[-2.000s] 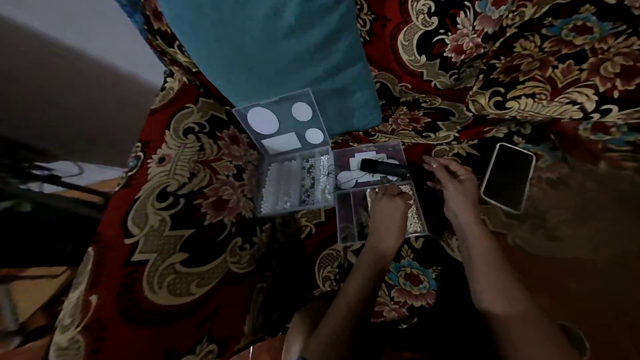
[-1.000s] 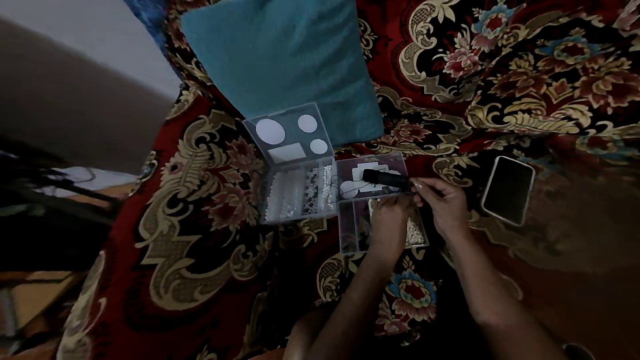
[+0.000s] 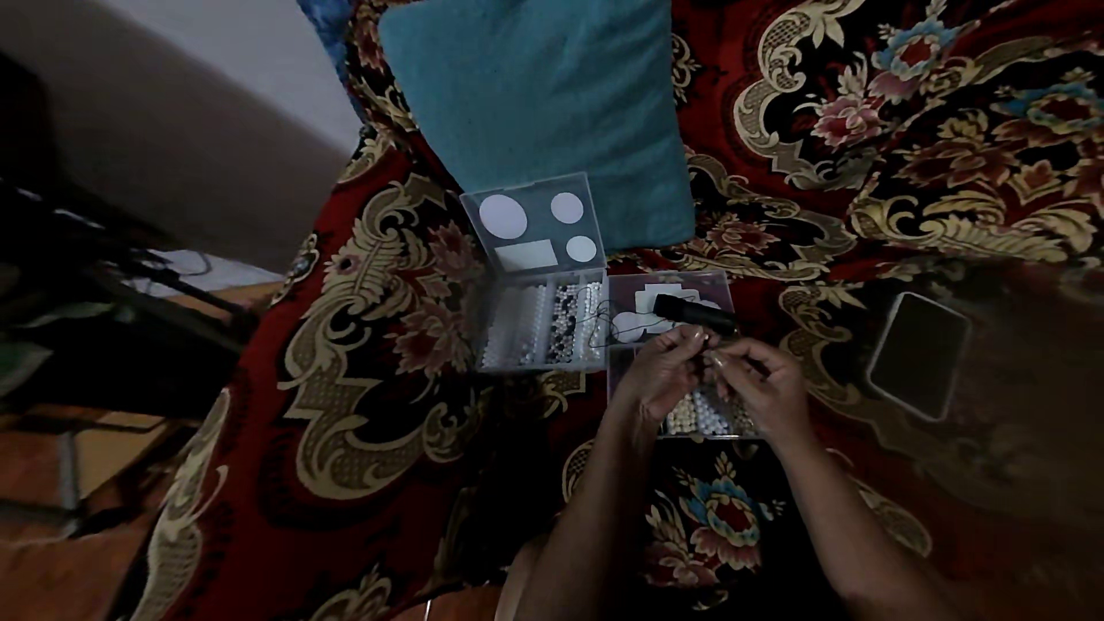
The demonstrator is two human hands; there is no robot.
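Note:
My left hand [image 3: 662, 373] and my right hand [image 3: 763, 384] meet fingertip to fingertip over the right-hand clear plastic bead box [image 3: 716, 279]. The fingers of both hands are pinched; something tiny seems to be between them, too small to name. Just beyond the fingertips lies a black cylindrical object [image 3: 694, 314], with thin dark thread [image 3: 623, 319] trailing left from it. White and cream beads [image 3: 697, 414] show below the hands in the box compartments. To the left stands a second clear bead box [image 3: 543, 368] with its lid raised, holding rows of beads [image 3: 565, 323].
A teal cushion [image 3: 543, 103] rests behind the boxes. A smartphone [image 3: 921, 355] in a light-edged case lies to the right on the red and black floral cover [image 3: 388, 414]. Dark metal legs [image 3: 181, 280] of some furniture stand at the left.
My left hand has come up out of the bead compartments to my right hand. My right hand, which was apart from it two seconds ago, has moved left toward it.

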